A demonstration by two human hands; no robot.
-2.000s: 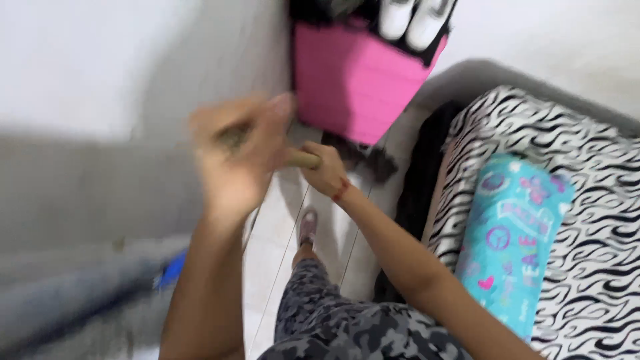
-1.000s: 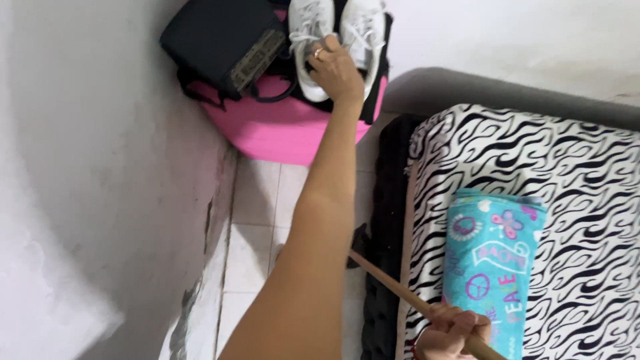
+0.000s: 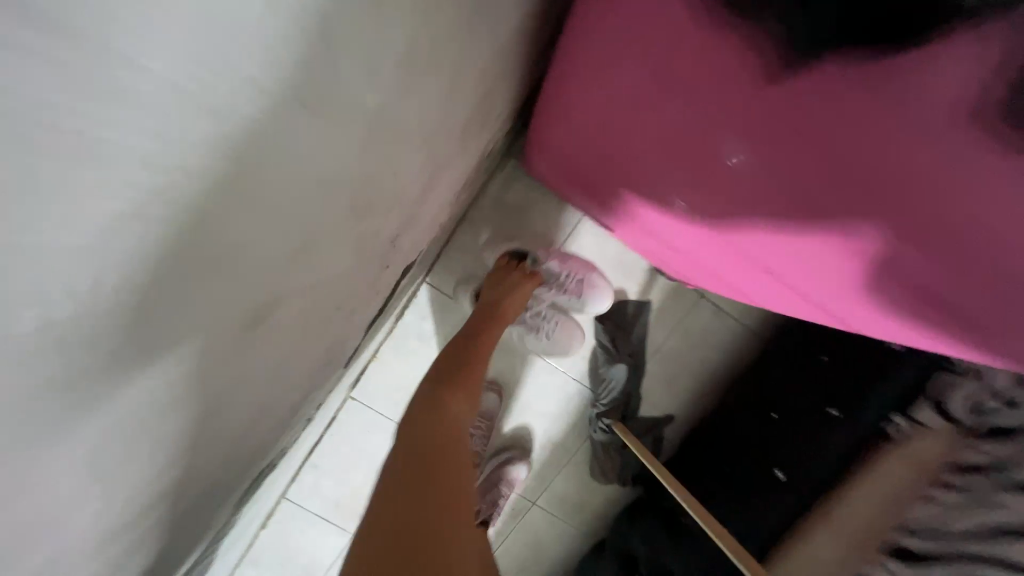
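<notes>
My left hand (image 3: 512, 280) reaches down to the floor beside the wall, its fingers gripping the heel openings of a pair of white lace-up sneakers (image 3: 572, 284), toes pointing right. Close by, a dark cloth (image 3: 620, 376) lies bunched on the tiles, and the tip of a wooden stick (image 3: 680, 488) meets it. The stick runs out of view at the bottom right. My right hand is out of view. Pinkish shoes (image 3: 500, 480) on my feet show just right of my left forearm.
A large pink case (image 3: 760, 184) fills the upper right, with something black on top. The grey-white wall (image 3: 200, 200) rises on the left. A black tufted bed base (image 3: 776, 424) and zebra-patterned bedding (image 3: 952, 496) are at the lower right.
A second ago my left hand was on the white sneakers on top of the pink case; now hand and sneakers are down at the floor. My right hand has left view. The view has swung.
</notes>
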